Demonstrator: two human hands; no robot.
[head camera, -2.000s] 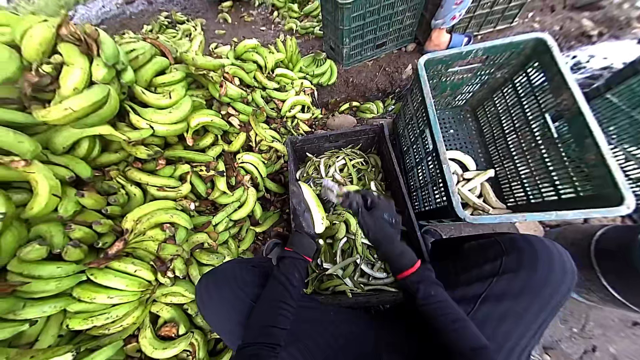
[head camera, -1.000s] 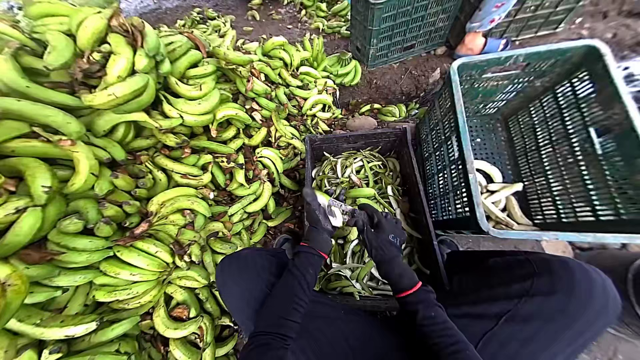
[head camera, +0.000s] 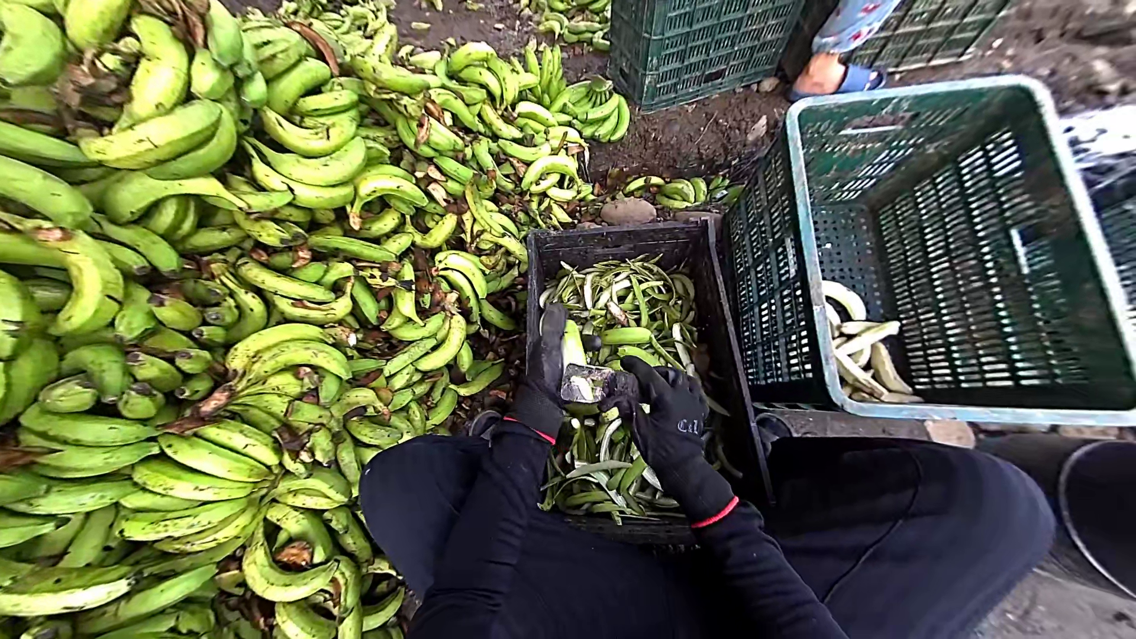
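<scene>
Over a black plastic crate (head camera: 710, 311) of green peels (head camera: 612, 484), my left hand (head camera: 543, 373), in a black glove, grips a partly peeled green plantain (head camera: 577, 348). A short flat blade (head camera: 587, 383) lies across the plantain. My right hand (head camera: 670, 417), gloved the same way, is closed around the blade's dark handle end. Part of the plantain is hidden by the blade and my fingers. Peeled plantains (head camera: 865, 351) lie in the near left corner of a large green plastic crate (head camera: 976, 413) at the right.
Bunches of green plantains (head camera: 213, 453) are heaped on the ground at the left. Green crates (head camera: 706, 53) stand at the back, beside another person's sandalled foot (head camera: 821, 75). A stone (head camera: 627, 210) lies beyond the black crate. A dark rounded object (head camera: 1100, 515) is at the right edge.
Two seconds ago my right hand was farther from my left and more of the plantain's pale side showed. Now both hands are close together, with the blade on the plantain.
</scene>
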